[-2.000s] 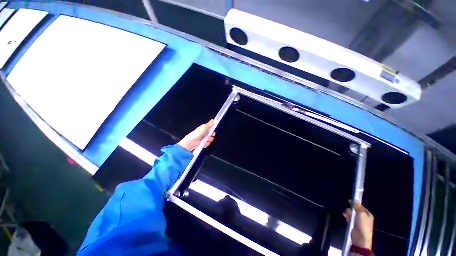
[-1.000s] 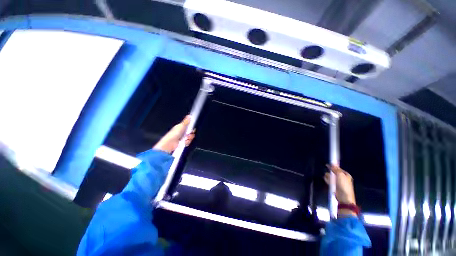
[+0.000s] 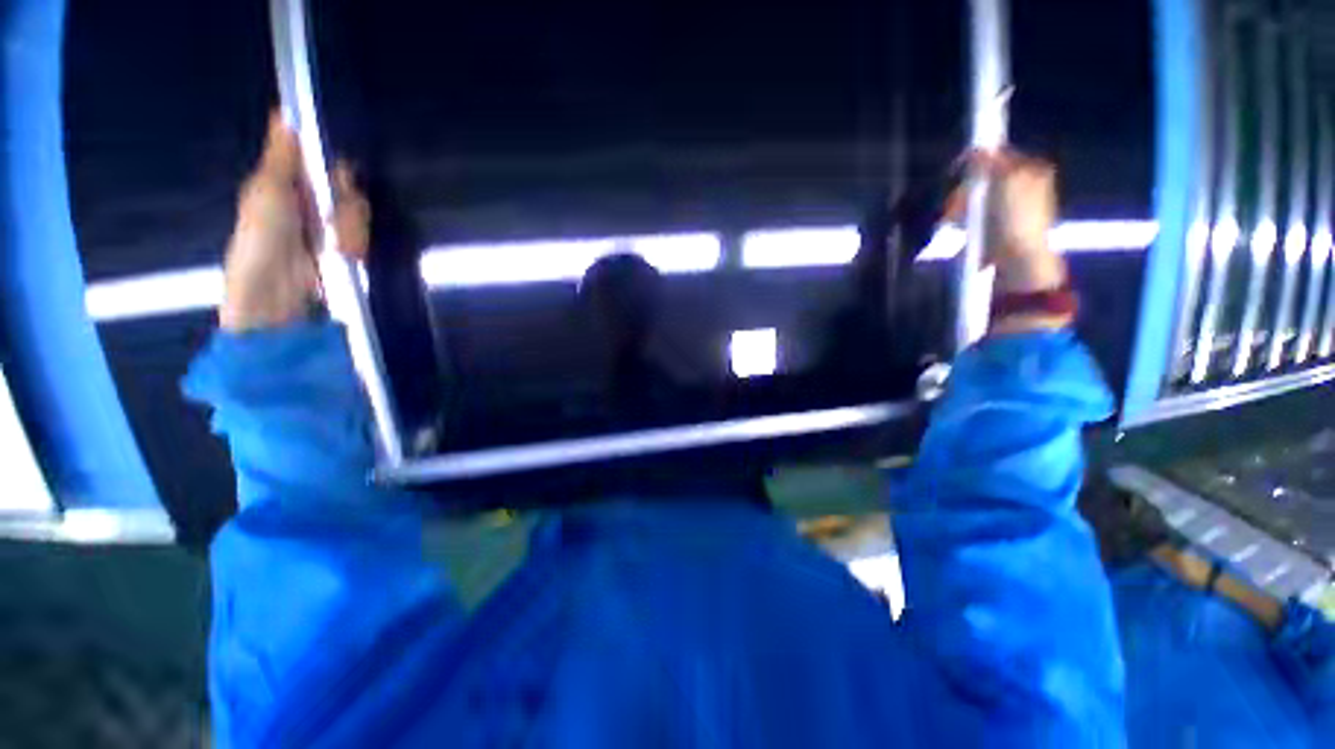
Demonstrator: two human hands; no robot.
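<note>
A silver suction lifting frame [image 3: 659,443] lies over a large glossy black panel [image 3: 615,132] that reflects ceiling lights. My left hand [image 3: 286,234] is closed round the frame's left tube. My right hand [image 3: 1013,220] is closed round its right tube. Suction cups show at the two near corners. The frame's far side is out of the picture. Whether the cups touch the panel cannot be told; the view is blurred.
Blue pallet borders [image 3: 73,278] show left and right of the panel. Conveyor rollers [image 3: 1262,234] are at the right. A white sheet's edge [image 3: 18,461] is at the far left. Another person's forearm [image 3: 1230,588] and blue sleeve are at the lower right, beside a grey slotted strip.
The view has tilted down towards my body, so the blower and the frame's far side have left the picture. Another person's arm has come into view. Both hands still hold the frame.
</note>
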